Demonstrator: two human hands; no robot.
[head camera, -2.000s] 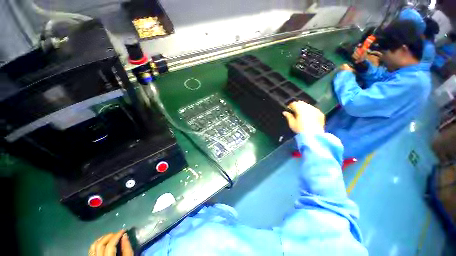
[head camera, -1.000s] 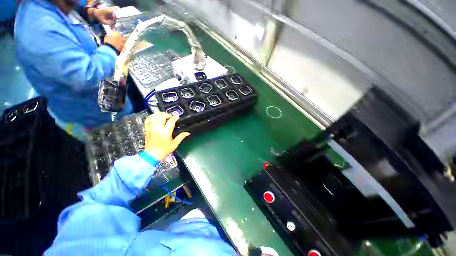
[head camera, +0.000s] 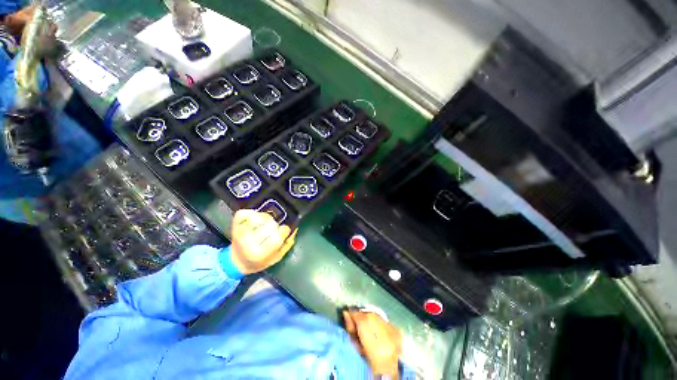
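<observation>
A black blister tray (head camera: 301, 159) with two rows of square pockets holding dark rounded-square cases lies left of the press. My left hand (head camera: 260, 241), with a blue wrist band, grips its near corner. My right hand (head camera: 375, 341) is low at the bench's front edge, its fingers curled; a small dark thing shows at its fingertips, too unclear to name. The black press (head camera: 542, 171) stands to the right with its front open, and a rounded-square outline (head camera: 445, 204) shows on its bed.
A thicker black tray stack (head camera: 230, 119) with cases lies behind the held tray. Clear blister trays lie at lower left (head camera: 119, 215) and right of the press (head camera: 505, 349). A white box (head camera: 223, 44) stands beyond. Red buttons (head camera: 358, 243) face the front edge. Another worker's sleeve is at far left.
The view has swung left. A tray now lies apart from the stack, nearer the press, with my left hand on its corner. My right hand has come from the right-hand black stack to the bench front.
</observation>
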